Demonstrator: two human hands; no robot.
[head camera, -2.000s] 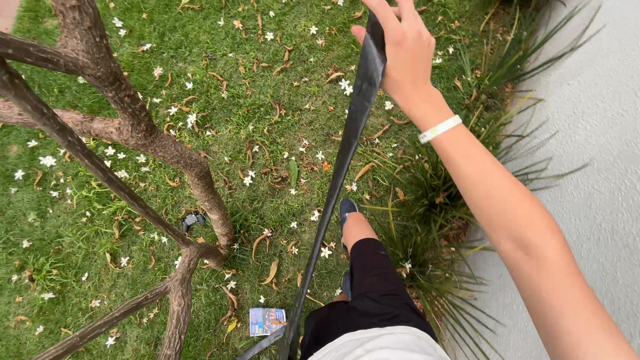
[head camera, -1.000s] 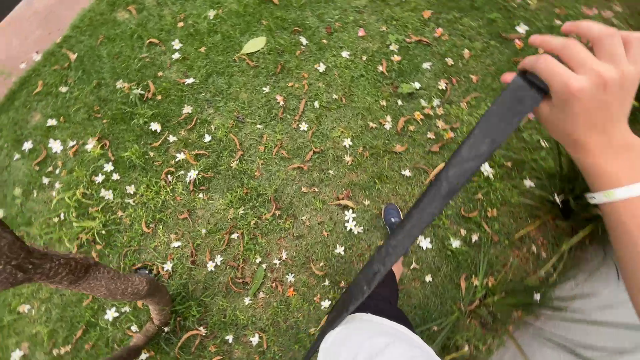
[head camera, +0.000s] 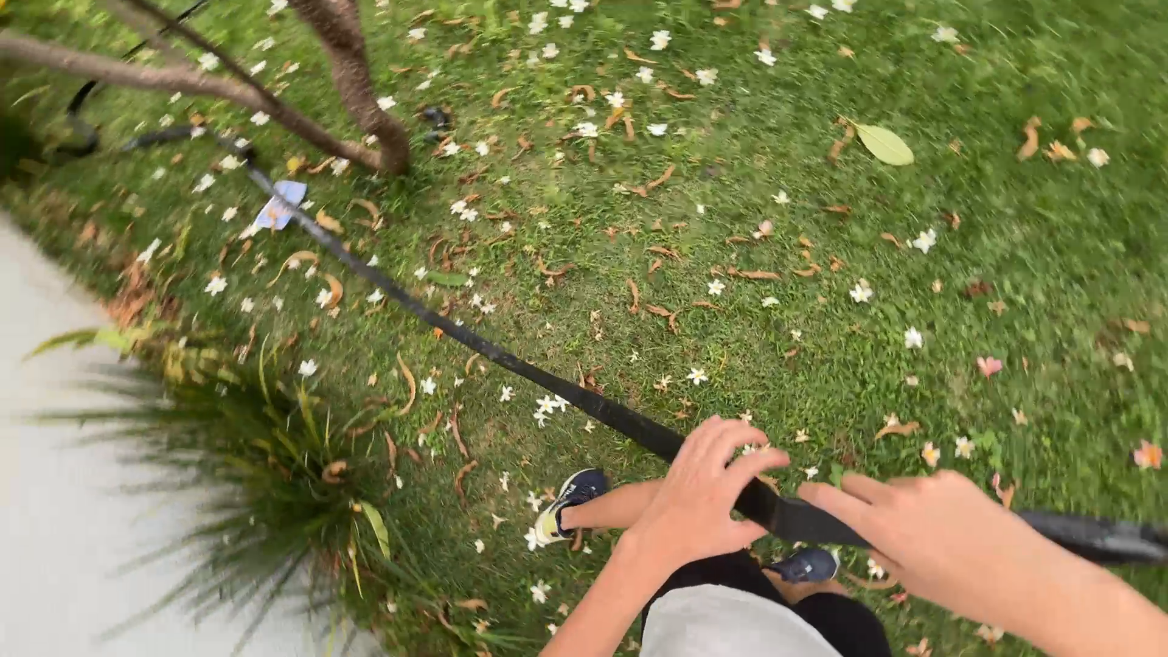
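Note:
A long black hose (head camera: 511, 360), flattened in parts like a strip, runs from beside the tree at upper left down to my hands and on to the right edge. My left hand (head camera: 707, 493) has it between fingers and thumb, just in front of my body. To the right, my right hand (head camera: 940, 534) lies over the hose with its fingers curled at the near edge; part of that grip is hidden. Between the two hands a flat stretch of the hose shows.
A branching tree trunk (head camera: 370, 109) stands at upper left. A printed packet or sheet (head camera: 281, 205) lies by the hose. Spiky grass clumps (head camera: 246, 456) border a pale wall or paved surface (head camera: 55, 511) at left. Fallen flowers and a leaf (head camera: 883, 144) dot the lawn. My shoes (head camera: 579, 502) are below.
The view has swung round strongly. Earlier, only one raised hand was seen holding the black hose near its upper visible part; now both hands are at it, low in front of my body.

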